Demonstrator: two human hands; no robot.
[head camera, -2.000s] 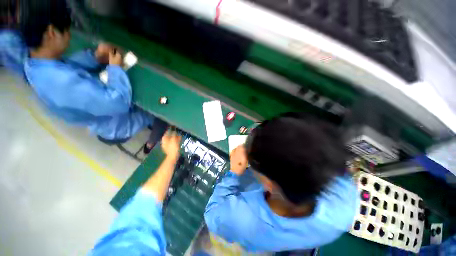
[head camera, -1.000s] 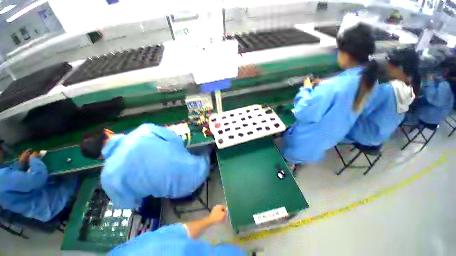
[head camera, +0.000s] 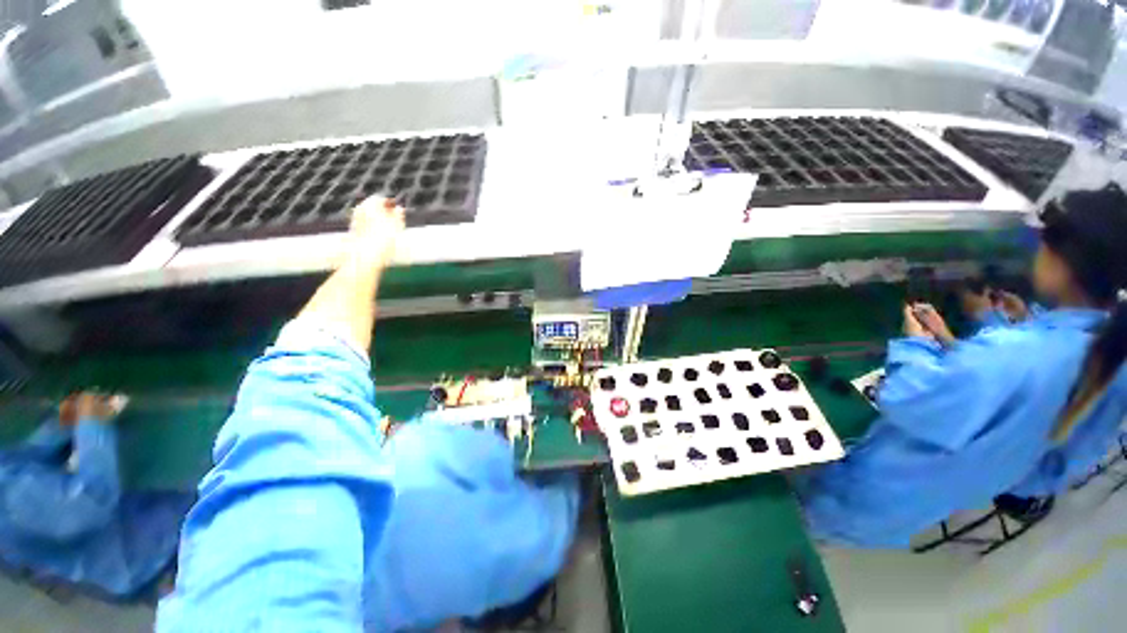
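Note:
My left hand (head camera: 378, 220) is stretched out over the front part of a black foam compartment tray (head camera: 334, 173) on the white shelf. Its fingers are closed around a small dark part (head camera: 391, 203) with a reddish spot, seen only in part at the fingertips. The part is too small and blurred to name. The tray's visible pockets look dark, and I cannot tell what they hold. My right hand is not in view.
More black foam trays (head camera: 840, 158) stand along the shelf (head camera: 544, 186). A clipboard with paper (head camera: 667, 235) hangs at the centre. Below are a lit power supply (head camera: 571, 329), wires and a white board (head camera: 608, 467) with rows of dark units. Workers in blue sit left, below my arm and right.
My view has turned and moved closer to the shelf. My left hand has gone from low beside the green cart top up to the foam tray.

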